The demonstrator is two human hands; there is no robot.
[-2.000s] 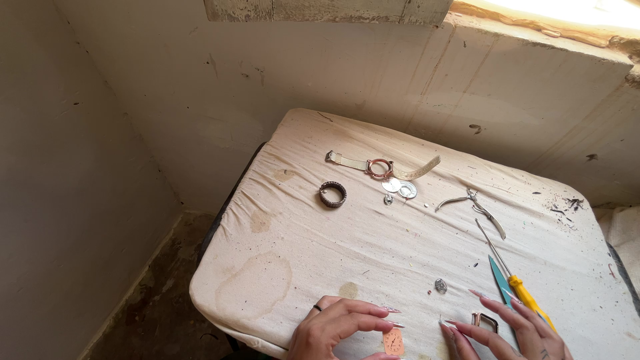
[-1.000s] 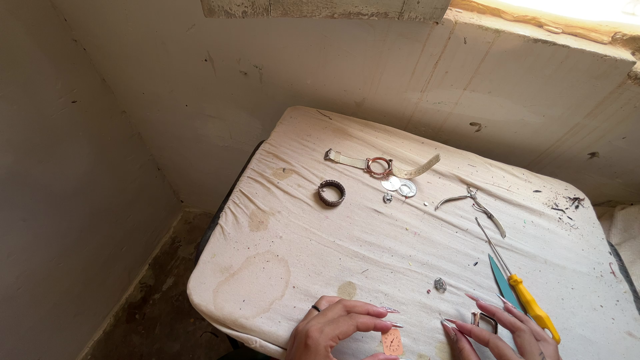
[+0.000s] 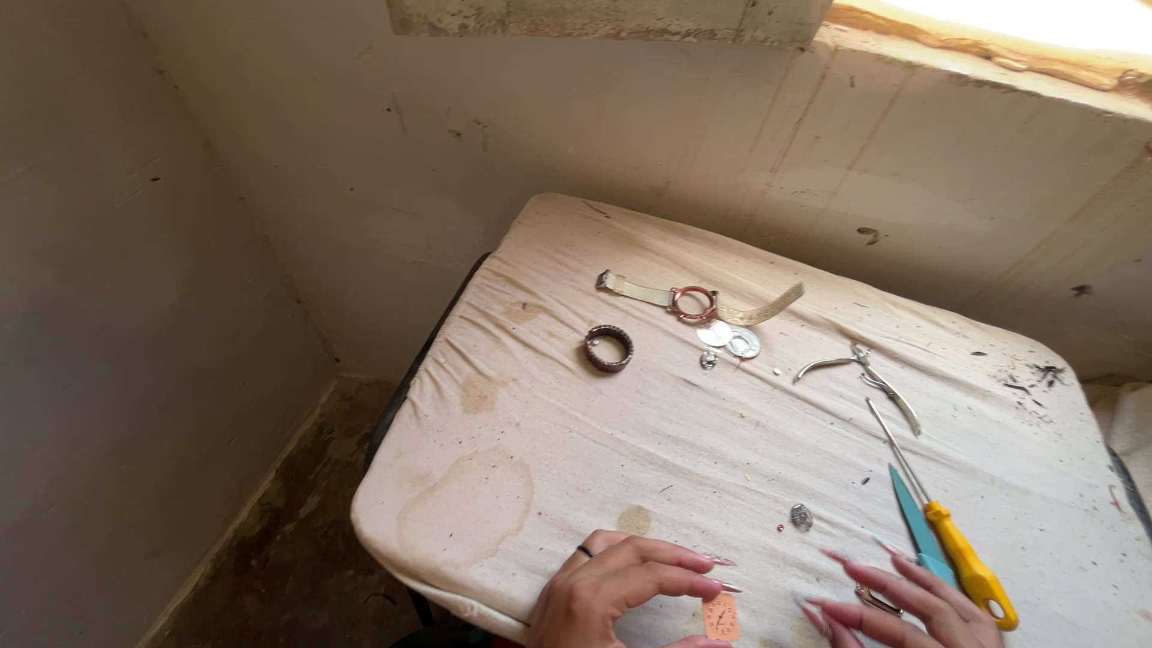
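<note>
My left hand (image 3: 621, 589) is at the near edge of the table, fingers curved around a small orange watch dial (image 3: 721, 617); its fingertips are close to the dial. To its right, my right hand (image 3: 900, 603) hovers over a small metal watch case (image 3: 877, 601), partly hidden under the fingers. A small watch movement (image 3: 801, 516) lies beyond the two hands. A yellow-handled screwdriver (image 3: 967, 562) and a teal blade (image 3: 918, 526) lie beside my right hand. Farther back are metal nippers (image 3: 861, 360).
On the cloth-covered table (image 3: 558, 432) lie a watch with a pale strap and copper-coloured case (image 3: 694, 305), round metal discs (image 3: 742, 342), another small movement (image 3: 709, 359) and a dark ring-shaped bracelet (image 3: 609, 348). Dark debris (image 3: 1035, 378) lies at the far right. A wall stands behind.
</note>
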